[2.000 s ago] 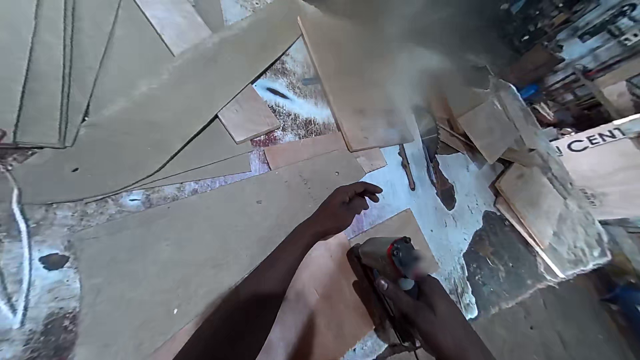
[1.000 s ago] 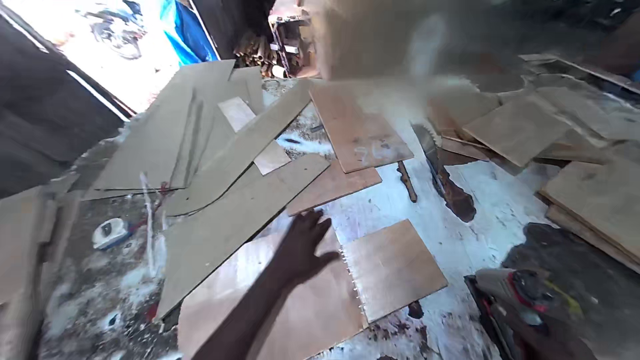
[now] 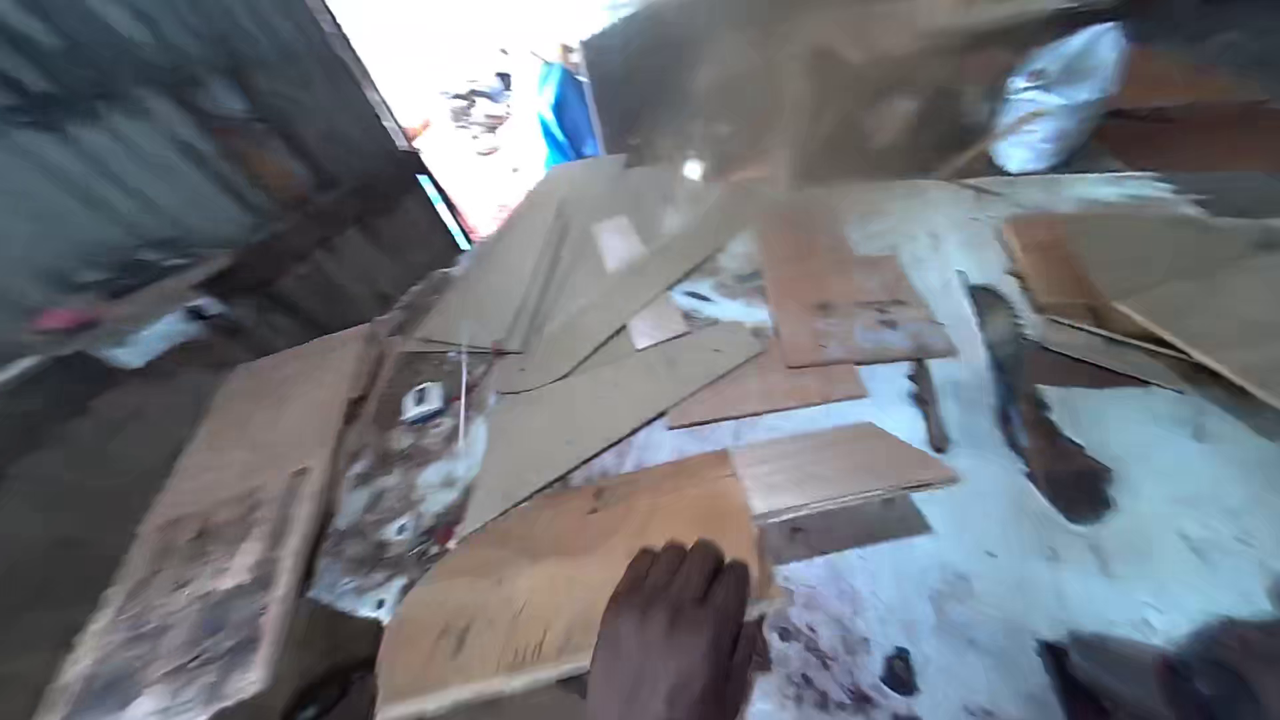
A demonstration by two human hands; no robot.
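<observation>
My left hand (image 3: 675, 630) is at the bottom middle, its fingers over the top of a plywood board (image 3: 560, 565) and its thumb by the right edge. A paler plywood piece (image 3: 840, 465) adjoins the board's far right end along a seam, raised off the table with a dark strip beneath it. At the bottom right corner is a dark, blurred power tool (image 3: 1110, 670), cut by the frame. My right hand (image 3: 1225, 650) seems to be beside it, too blurred to show its fingers or grip.
Thin sheets (image 3: 610, 400) overlap beyond the board. A reddish plywood sheet (image 3: 850, 300) lies further back, with more sheets (image 3: 1200, 290) at the right. A tape measure (image 3: 422, 402) rests on the left. The white worktop (image 3: 1150, 560) has dark holes or patches.
The view has swung markedly. The board lay flat under my spread left hand a second ago; now it is tilted up, with my fingers closed over it. The power tool was over the boards two seconds ago.
</observation>
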